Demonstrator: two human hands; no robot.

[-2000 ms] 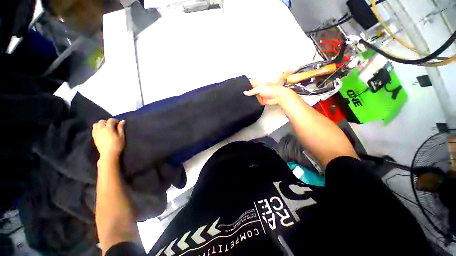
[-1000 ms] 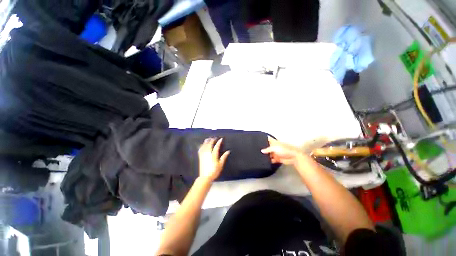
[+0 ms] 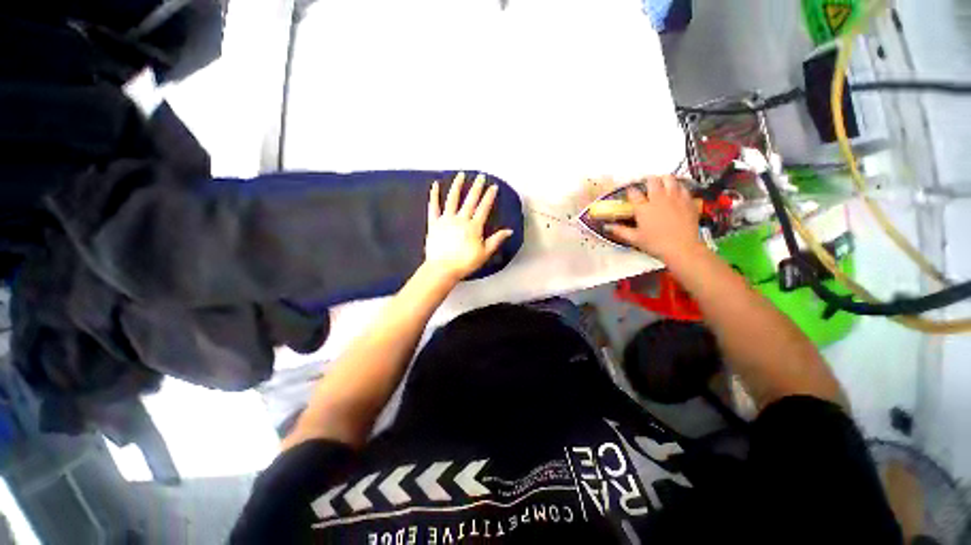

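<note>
A dark jacket sleeve [image 3: 319, 236] lies flat along the navy padded board [image 3: 511, 226], whose rounded end shows bare at the right. The rest of the jacket [image 3: 181, 325] is bunched at the left. My left hand [image 3: 462, 229] lies flat on the sleeve's end with its fingers spread. My right hand [image 3: 662, 220] is closed around the orange-tan handle of the steam iron [image 3: 596, 218]. The iron's pointed tip faces left, a short way from the board's rounded end. Its rear part is hidden by my hand.
The white table [image 3: 479, 85] extends behind the board. Dark jackets [image 3: 64, 128] hang at the left. A black hose [image 3: 783, 208] and a yellow cable [image 3: 841, 117] run at the right, over a bright green cover [image 3: 751, 256]. A fan [image 3: 910, 479] is at the lower right.
My right hand has left the sleeve's end and taken hold of the iron. My left hand has moved towards the board's rounded end. The camera view has shifted.
</note>
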